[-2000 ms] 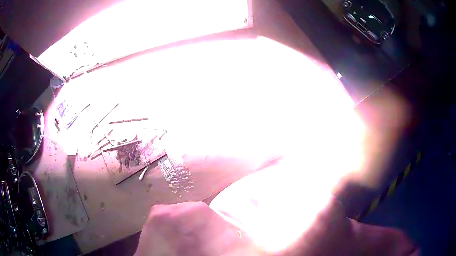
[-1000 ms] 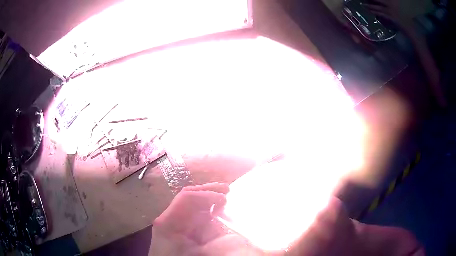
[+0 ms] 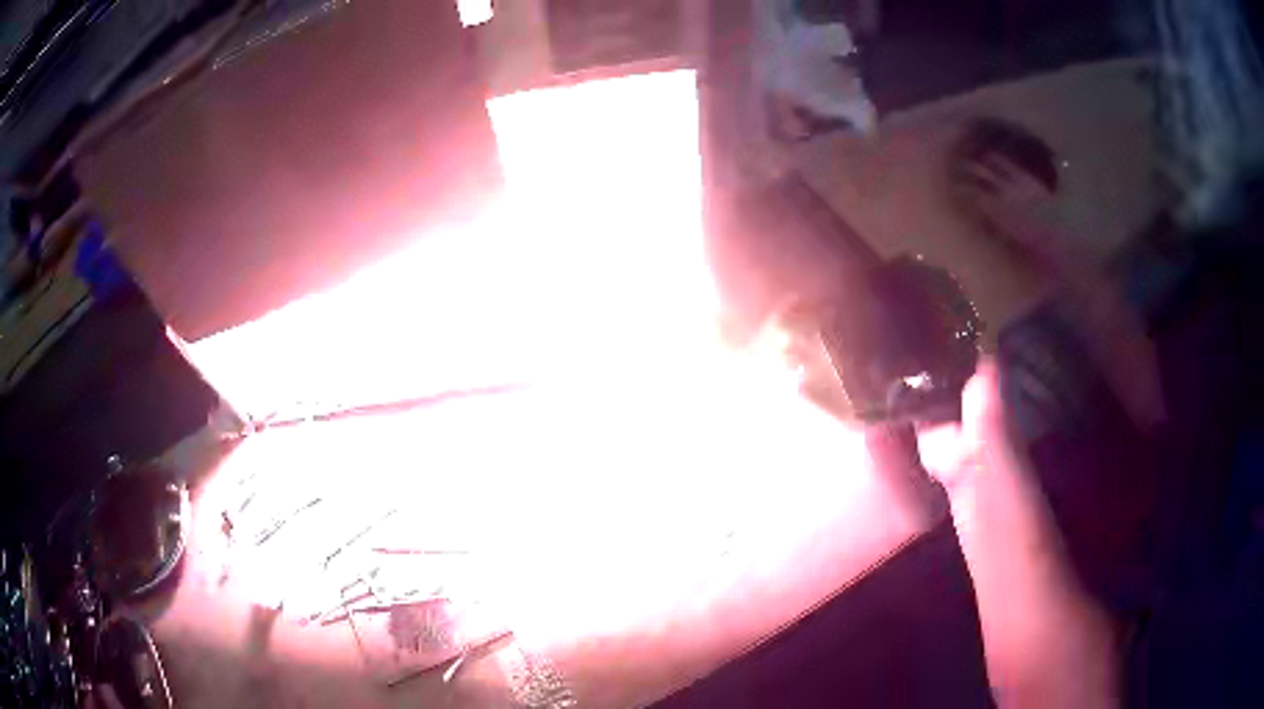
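Note:
A dark, rounded car-shaped housing is at the right edge of the bench, with small bright glints on its rim and lower face. My right hand reaches in from the lower right and grips its lower right edge, with the thumb pointing up. The fingers are partly hidden and blurred. My left hand is not in view. Strong glare whitens the bench in front of me and hides what lies there.
A large cardboard box with a raised flap stands at the back. Thin sticks and a stained square pad lie at lower left. Housings stand at the left edge. Another person's hand is at the upper right.
The view has turned up and to the right. Both hands and the glaring white piece have left the lower middle; my right hand is now at the right, on the dark housing.

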